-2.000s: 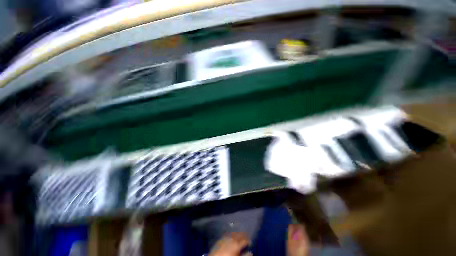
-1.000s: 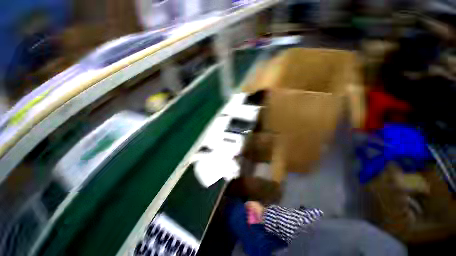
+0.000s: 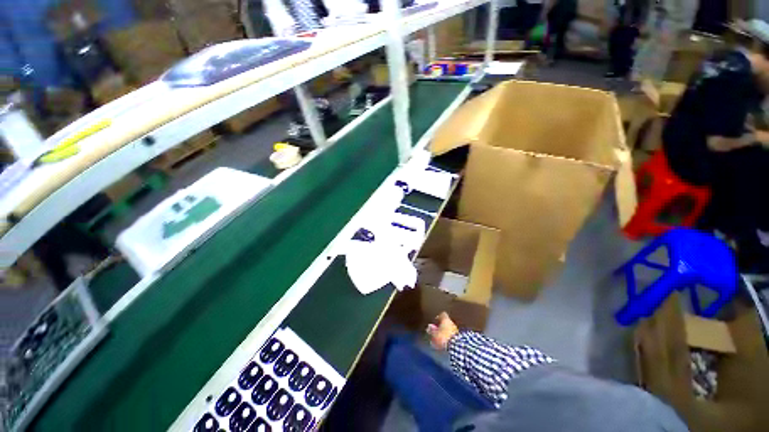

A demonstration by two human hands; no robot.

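Note:
My right hand (image 3: pixel 440 332), below a checkered sleeve, is small in the lower middle, over my blue-clad leg and beside the bench edge. Its fingers look bent; whether it holds anything cannot be told. My left hand is not in view. A white sheet with rows of black face stickers (image 3: pixel 264 390) lies on the dark-green bench at the bottom, cut off by the frame. A crumpled white cloth (image 3: pixel 377 263) lies farther along the bench. White units (image 3: pixel 432 180) lie beyond it.
A small open carton (image 3: pixel 483 274) stands beside the bench, with a large open carton (image 3: pixel 527 202) behind it. A blue stool (image 3: pixel 687 257) and a seated person on a red stool (image 3: pixel 666 198) are at right. The green belt (image 3: pixel 253 253) runs along the bench.
The view has swung right, bringing cartons and stools into sight, and has sharpened. My left hand has left the picture. The pink item seen at my right hand is no longer clear.

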